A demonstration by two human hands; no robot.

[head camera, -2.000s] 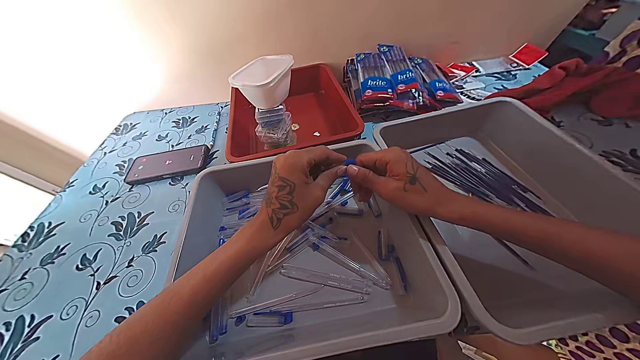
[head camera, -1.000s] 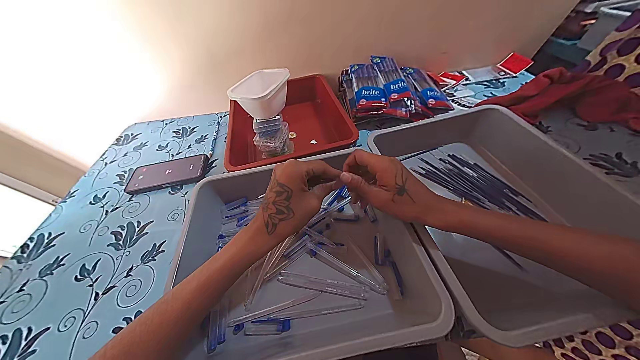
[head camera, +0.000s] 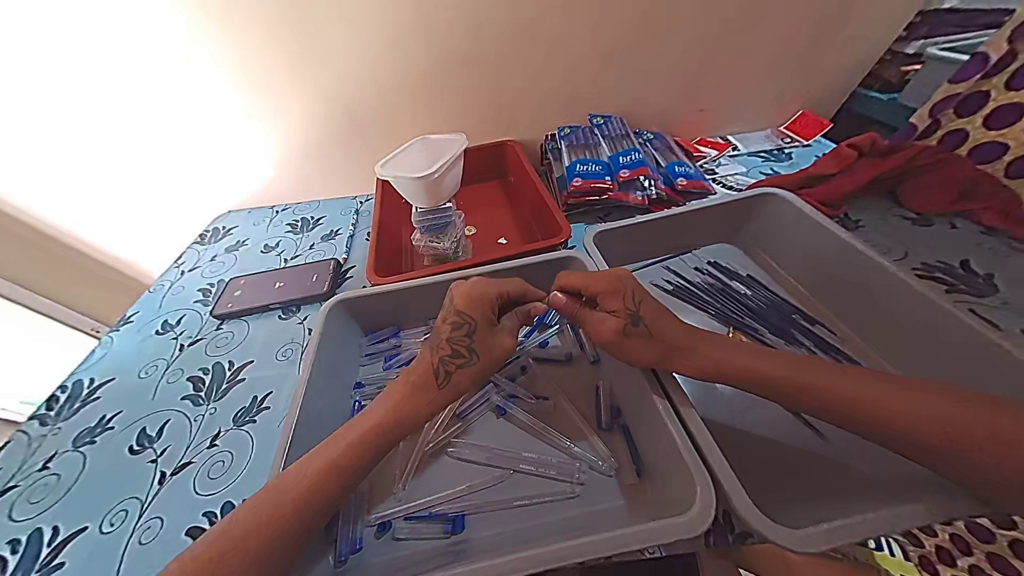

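Note:
My left hand [head camera: 480,328] and my right hand [head camera: 616,312] meet fingertip to fingertip above the far part of the left grey tray [head camera: 696,488]. Both sets of fingers are pinched around something small, mostly hidden; I cannot tell which pen part it is. Below them, clear plastic pen barrels [head camera: 520,464] and blue-tinted pen caps [head camera: 428,526] lie loose in the tray. Under my right forearm, in the right grey tray [head camera: 904,304], many thin dark pen refills [head camera: 744,304] lie in a bundle on a pale sheet.
Behind the trays stands a red tray [head camera: 512,192] holding small clear boxes [head camera: 438,232] and a white plastic tub [head camera: 424,168]. Packs of Brite pens [head camera: 592,164] lie beside it. A phone [head camera: 278,288] rests on the flowered tablecloth at left; a red cloth [head camera: 896,176] lies at right.
Two seconds ago a blue piece showed between my fingertips; now the fingers mostly cover what they pinch. Both hands have stayed together over the left grey tray.

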